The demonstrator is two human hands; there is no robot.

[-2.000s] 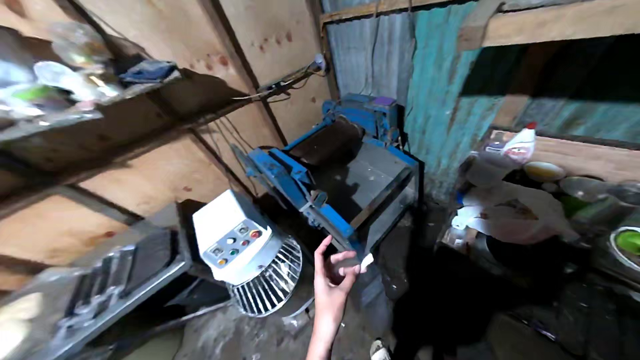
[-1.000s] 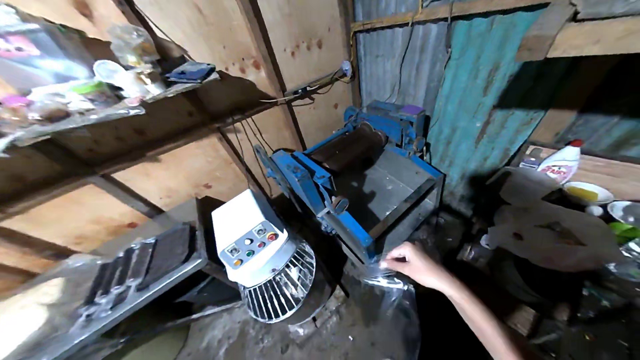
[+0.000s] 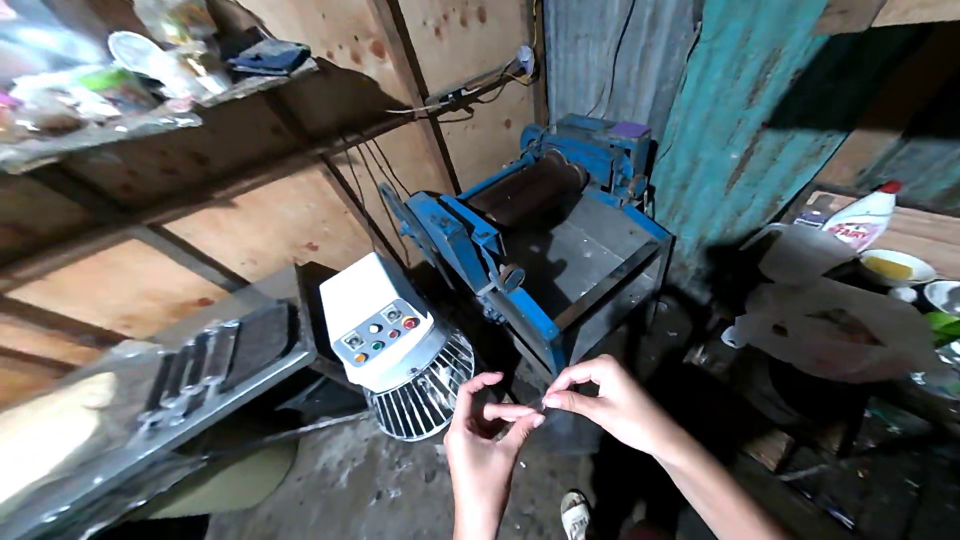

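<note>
My left hand (image 3: 487, 439) is raised at the lower middle, its thumb and a finger pinched at the edge of a thin clear plastic sheet or bag (image 3: 574, 429). Touching or almost touching it, my right hand (image 3: 600, 397) pinches the same film between thumb and forefinger. The film hangs below the fingers and is hard to make out. Behind the hands stands a blue roller machine (image 3: 457, 232) with a dark roller (image 3: 529, 187) and a grey metal tray (image 3: 600, 251). Left of it is a white mixer (image 3: 379, 322) with coloured buttons and a wire bowl guard (image 3: 424, 390).
A metal-edged table (image 3: 247, 397) with dark trays stands at left, under a cluttered shelf (image 3: 142, 131). At right, a dish soap bottle (image 3: 862, 217), a bowl with a yellow sponge (image 3: 896, 266) and plastic bags (image 3: 817, 330) crowd a work surface. My sandalled foot (image 3: 575, 516) shows below.
Two seconds ago only my left hand showed, and one second ago only my right hand, with clear plastic hanging below it. Now both hands are together at the film.
</note>
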